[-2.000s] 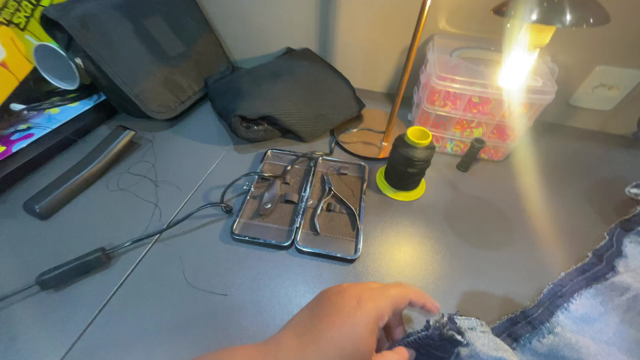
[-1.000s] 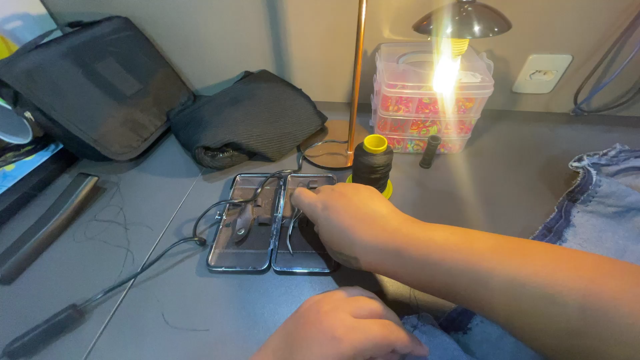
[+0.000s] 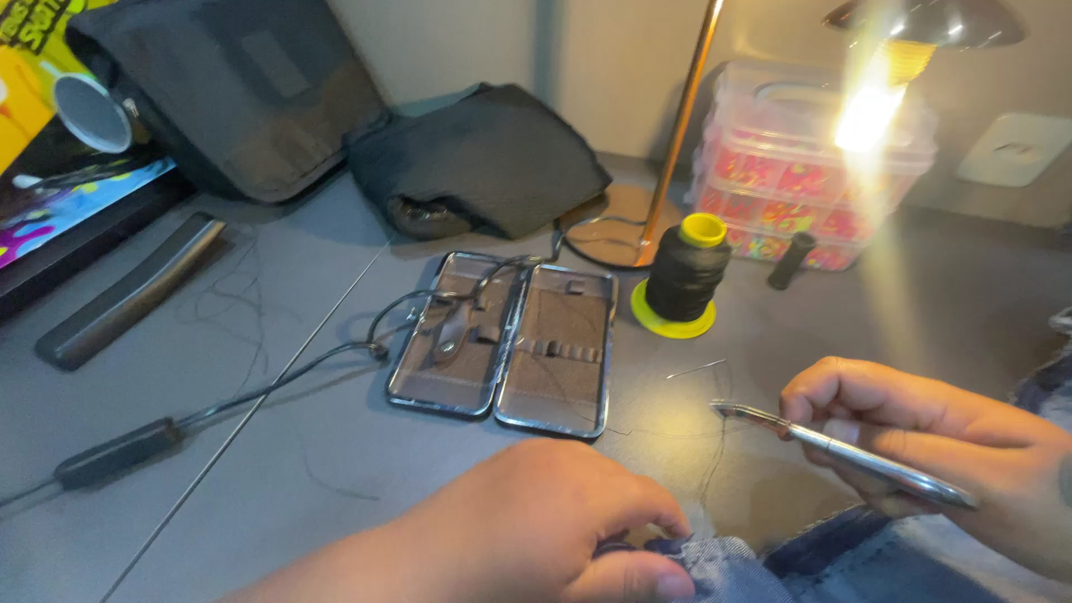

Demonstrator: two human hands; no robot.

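Observation:
My right hand (image 3: 913, 444) holds metal nippers (image 3: 871, 465), their tip pointing left over the desk. My left hand (image 3: 578, 519) pinches the frayed edge of blue denim cloth (image 3: 720, 561) at the bottom. A needle (image 3: 695, 369) lies on the desk just above the nippers' tip, with thin dark thread near it. The open manicure case (image 3: 557, 402) lies above my left hand; its right half has empty loops. A spool of black thread (image 3: 688, 272) with a yellow base stands right of the case.
A lamp (image 3: 682, 126) with a lit bulb stands behind; its cord (image 3: 318, 364) crosses the desk and the case. Around are a clear bead box (image 3: 812, 159), a small dark cylinder (image 3: 790, 261), black cloth bags (image 3: 486, 159) and a dark curved bar (image 3: 130, 293).
My right hand came into view, reached into the case, and is now at the right with the nippers, which lay in the case two seconds ago. My left hand stays at the denim.

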